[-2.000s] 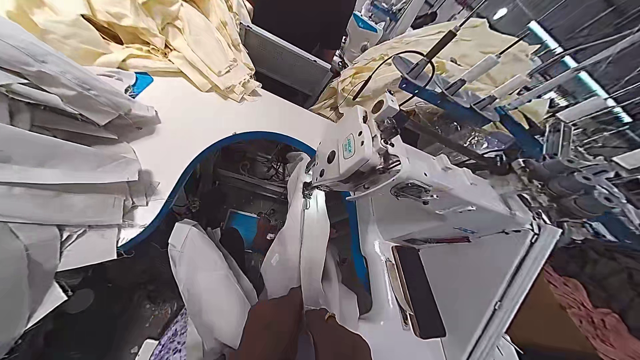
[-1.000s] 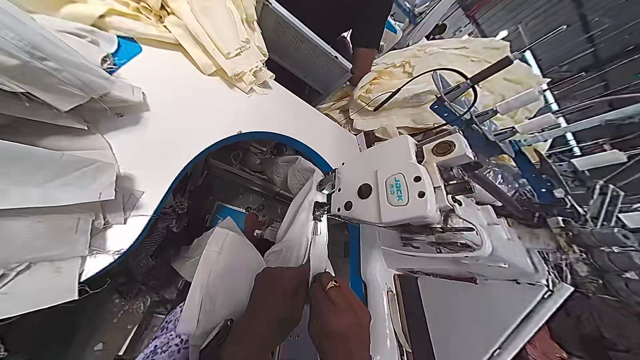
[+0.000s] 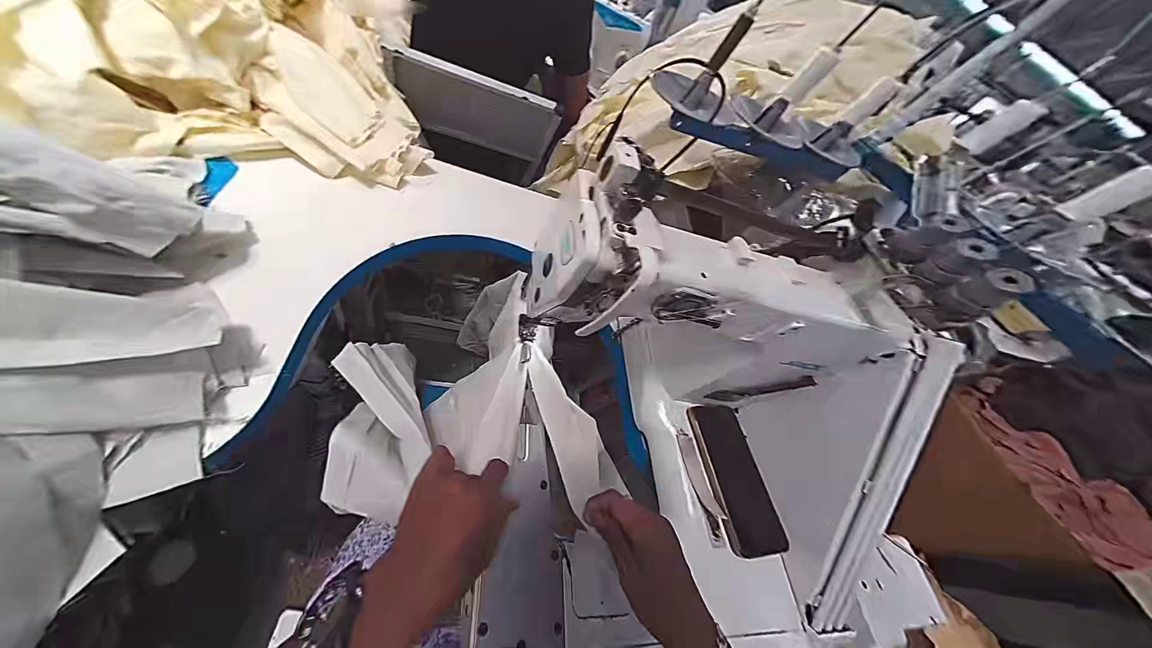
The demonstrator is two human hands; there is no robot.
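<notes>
White fabric [image 3: 481, 409] runs under the presser foot [image 3: 528, 331] of an industrial sewing machine [image 3: 571, 247] and parts into two layers toward me. My left hand [image 3: 459, 508] pinches the left layer between thumb and fingers. The edge of the right layer is gripped by my right hand [image 3: 634, 540]. Between the two layers the narrow metal arm of the machine [image 3: 531, 522] shows. More of the white cloth [image 3: 364, 459] hangs bunched to the left of my left hand.
Stacked white fabric pieces [image 3: 99, 351] lie at the left of the white table [image 3: 297, 211]. Cream cloth [image 3: 306, 99] is heaped behind. A smartphone [image 3: 738, 481] rests on the machine base at right. Thread cones [image 3: 810, 76] stand behind the machine. A person [image 3: 499, 40] is across the table.
My hands were close together at the fabric; now they are apart, with the two layers spread between them. The person's arm across the table has shifted.
</notes>
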